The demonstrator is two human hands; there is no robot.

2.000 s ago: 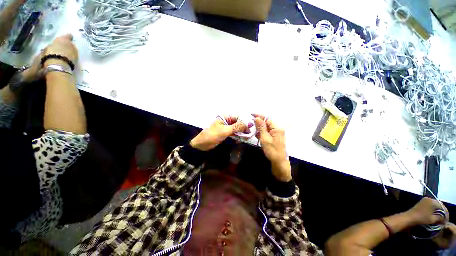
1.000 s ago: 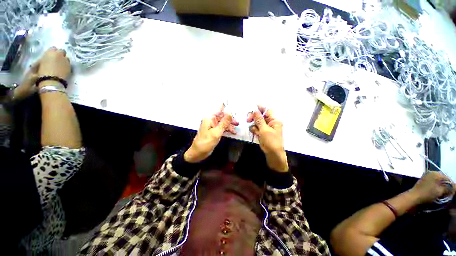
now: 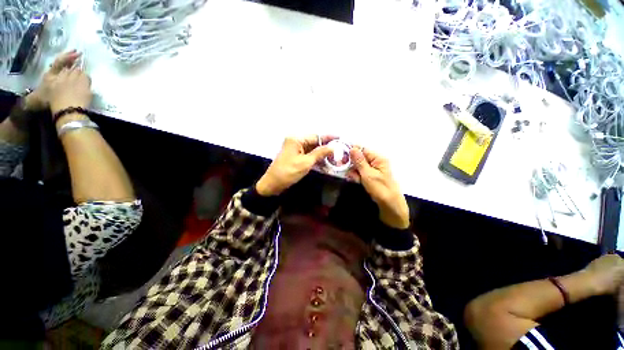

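Note:
A white coiled cable (image 3: pixel 339 156) forms a small round ring over the near edge of the bench. My left hand (image 3: pixel 295 163) pinches the ring's left side between thumb and fingers. My right hand (image 3: pixel 375 179) holds its right side. A short end of cord shows above my left fingers. Whether a tie is on the coil is too small to tell.
White bench (image 3: pixel 226 89). A dark handheld meter with a yellow lower part (image 3: pixel 467 156) lies at right. A pile of coiled cables (image 3: pixel 506 41) is at far right, loose cables (image 3: pixel 555 190) nearer. Uncoiled cables (image 3: pixel 140 31) lie at left. A person's arms (image 3: pixel 89 150) are at left, another's (image 3: pixel 534 304) at right.
One second ago my hands were apart with little cable visible; now they are together on a round white coil. The view has shifted, and the cardboard box at the top has left it.

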